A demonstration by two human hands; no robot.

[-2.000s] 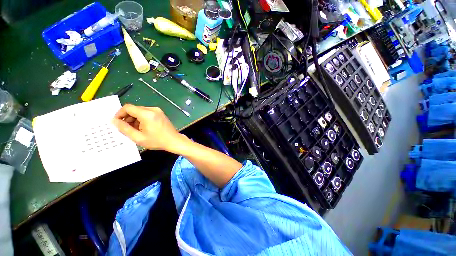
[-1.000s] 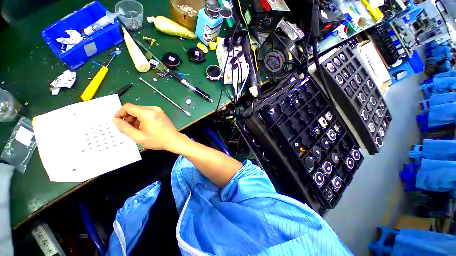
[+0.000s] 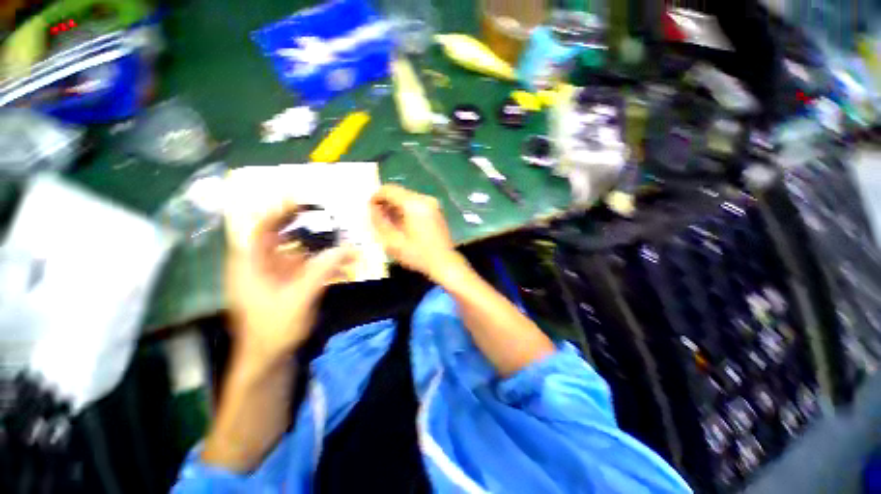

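Observation:
The frame is blurred. My left hand (image 3: 275,280) is over the left part of the white printed sheet (image 3: 359,183), with thumb and fingers around a small dark round module (image 3: 311,232) that has a pale patch. My right hand (image 3: 413,227) is at the sheet's right edge, fingers curled and fingertips close together. Whether it holds a small part cannot be seen. The marks on the sheet are too blurred to make out.
Behind the sheet are a yellow-handled screwdriver (image 3: 340,137), a blue parts bin (image 3: 328,48), a cone-shaped bottle (image 3: 412,96) and two black pucks. A white pouch (image 3: 77,280) lies left. A black parts tray (image 3: 676,318) stands right, beside the bench.
The view has swung left, so the bench things sit further right. My left hand has come into view with the dark module. My right hand is still by the sheet.

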